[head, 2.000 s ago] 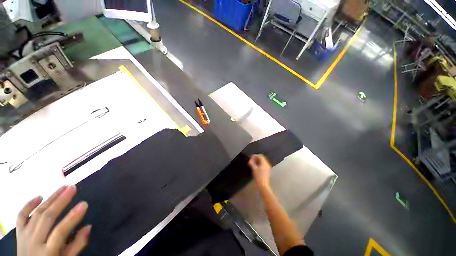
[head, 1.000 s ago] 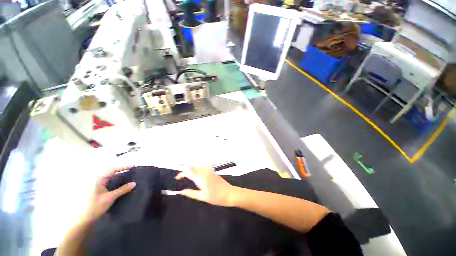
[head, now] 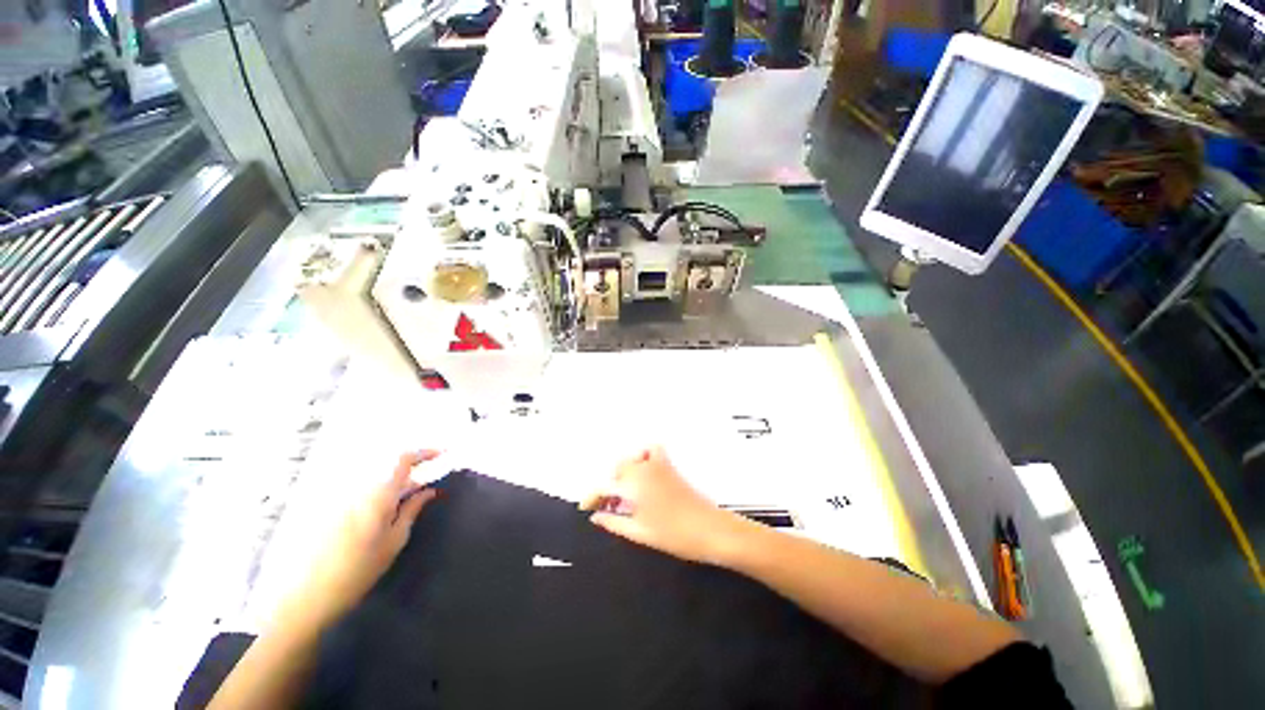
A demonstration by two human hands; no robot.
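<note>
A black fabric panel [head: 555, 624] lies nearest me over the white placement sheet [head: 652, 395]. A small white wedge-shaped slot [head: 552, 562] shows in it. My left hand [head: 375, 520] holds the panel's upper left corner between thumb and fingers. My right hand [head: 652, 506] pinches the panel's upper edge, to the right of the slot. The sewing machine head [head: 472, 305], white with a red logo, stands just beyond my hands. A dark slot mark [head: 763, 517] on the sheet is partly covered by my right forearm.
The clamp unit [head: 652, 278] with black hoses sits behind the sheet. Yellow tape [head: 874, 444] runs along the sheet's right side. A control screen [head: 982, 153] stands at right. Orange and black markers [head: 1007, 569] lie at the right table edge. A white side shelf [head: 1089, 583] is beyond them.
The view has turned left towards the machine head. Both hands have moved to the fabric's upper edge; the panel, bunched up a second ago, now lies flatter with its white slot showing.
</note>
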